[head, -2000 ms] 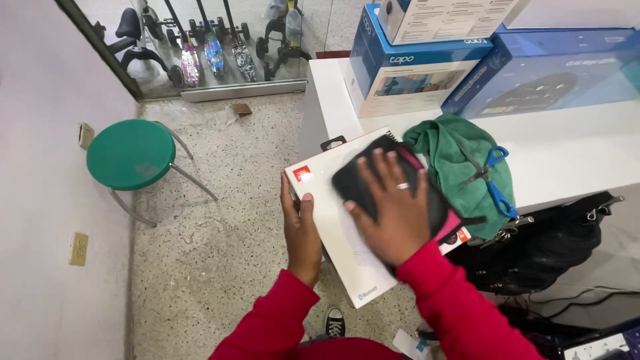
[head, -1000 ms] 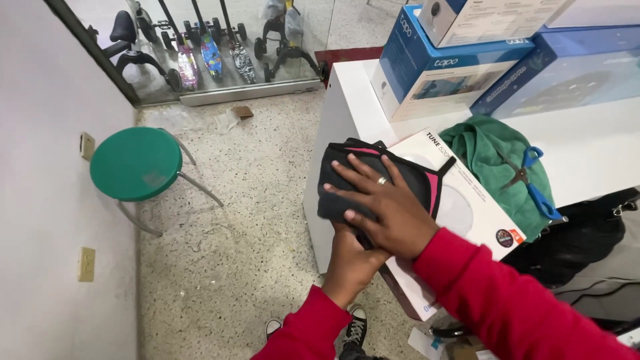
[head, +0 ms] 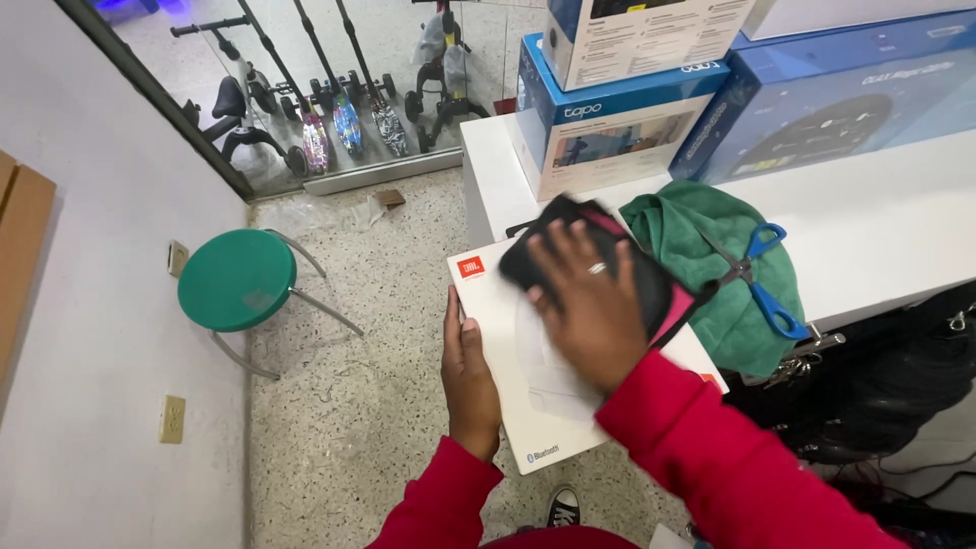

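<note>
A white JBL box [head: 496, 320] is tilted in front of me by the counter's corner. My left hand [head: 470, 374] grips its left edge, thumb on the front face. Flat over the box's upper part lies a black cloth with pink parts [head: 648, 282], pressed under my right hand [head: 591, 305], which is blurred and wears a ring. Just right of the box, a green cloth [head: 686, 221] rests on the counter, with blue-handled scissors [head: 740, 268] lying open on top of it.
The white counter [head: 877, 229] carries a tapo box [head: 625, 145] and a large blue box [head: 823, 114]. A green stool [head: 236, 278] stands at the left wall. Scooters [head: 347, 122] are behind glass. A black bag [head: 884, 374] hangs below the counter's edge.
A second ago both hands were together on the black cloth at the box's left side. Now my left hand is on the box's edge, and my right hand and the cloth are over its face.
</note>
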